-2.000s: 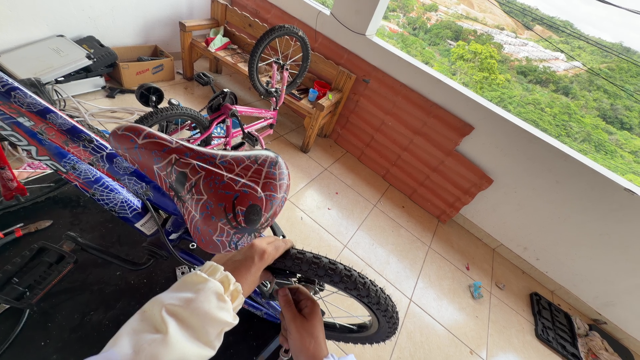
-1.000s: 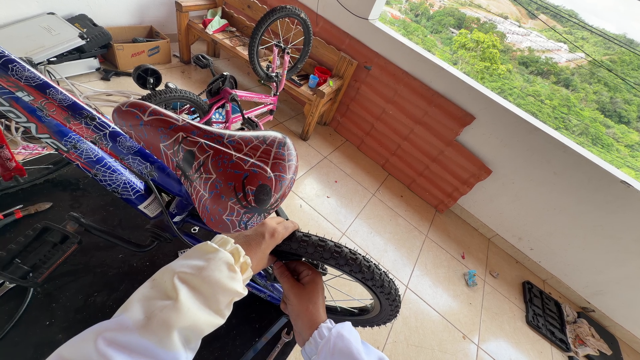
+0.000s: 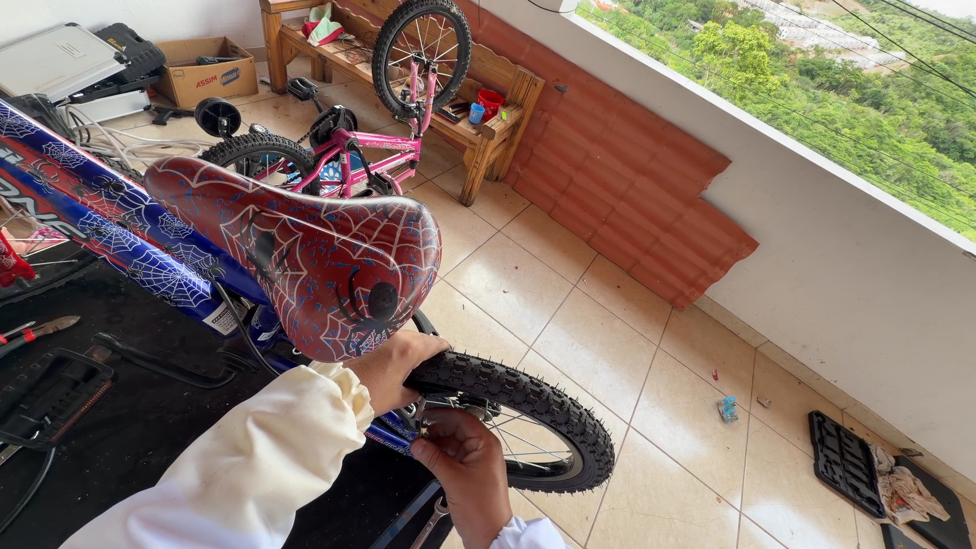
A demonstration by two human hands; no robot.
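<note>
A child's bicycle, with a blue and red frame (image 3: pixel 164 255) and a web-patterned saddle (image 3: pixel 328 259), lies across a black surface. My left hand (image 3: pixel 393 368) rests against the knobby rear tire (image 3: pixel 526 404) just below the saddle, its fingertips partly hidden behind the tire. Beside the wheel's hub area, my right hand (image 3: pixel 465 465) pinches a small part at the frame with thumb and fingers; the part is mostly covered. A wrench (image 3: pixel 432 522) lies below my right hand.
Pliers with red handles (image 3: pixel 46 329) and a black pedal (image 3: pixel 57 396) are at the left. Behind stand an upturned pink bicycle (image 3: pixel 366 152), a wooden bench (image 3: pixel 496 130) and a cardboard box (image 3: pixel 206 72). A black tray (image 3: pixel 846 461) lies on the tiled floor at right, near a low wall (image 3: pixel 839 305).
My right hand has moved up slightly against the frame beside the wheel. My left hand stays at the tire under the saddle.
</note>
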